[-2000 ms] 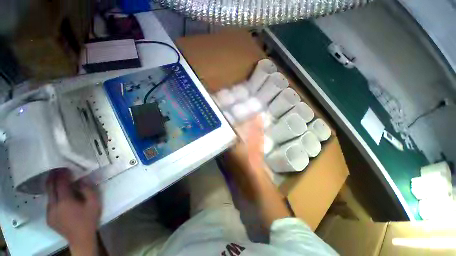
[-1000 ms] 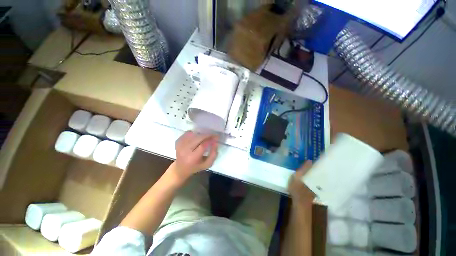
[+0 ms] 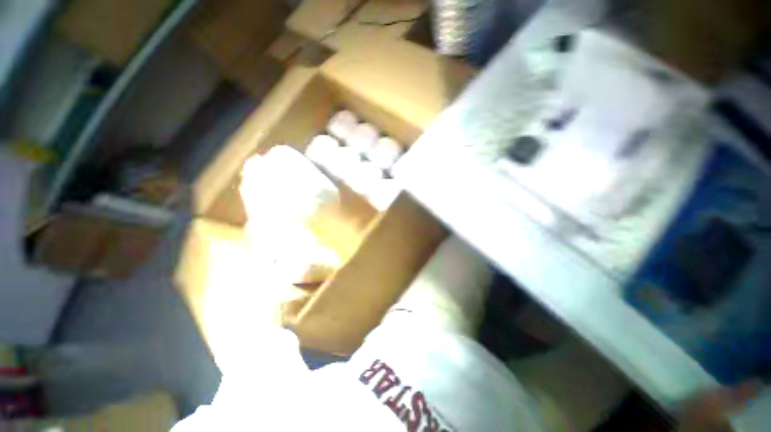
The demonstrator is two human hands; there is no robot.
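Note:
A white plastic shell (image 3: 287, 186) is over the left carton (image 3: 385, 72), strongly overexposed. My left hand (image 3: 292, 257) is at its lower end and seems to hold it; glare hides the fingers. Several white shells (image 3: 359, 152) stand in a cluster inside the carton. The fixture (image 3: 583, 139) on the white table holds no shell, and its black blocks show. My right hand (image 3: 719, 407) is blurred and cut off at the bottom right, by the table's front edge; whether it holds anything is unclear.
The blue mat (image 3: 676, 308) with the black switch (image 3: 714, 257) lies right of the fixture. The carton's near wall (image 3: 380, 270) is beside the table. Shelving (image 3: 118, 101) and a smaller brown box (image 3: 101, 240) are at the left.
The view has swung left. The shell on the fixture is gone from it, and my left hand has moved to the left carton. The shell my right hand held is out of view.

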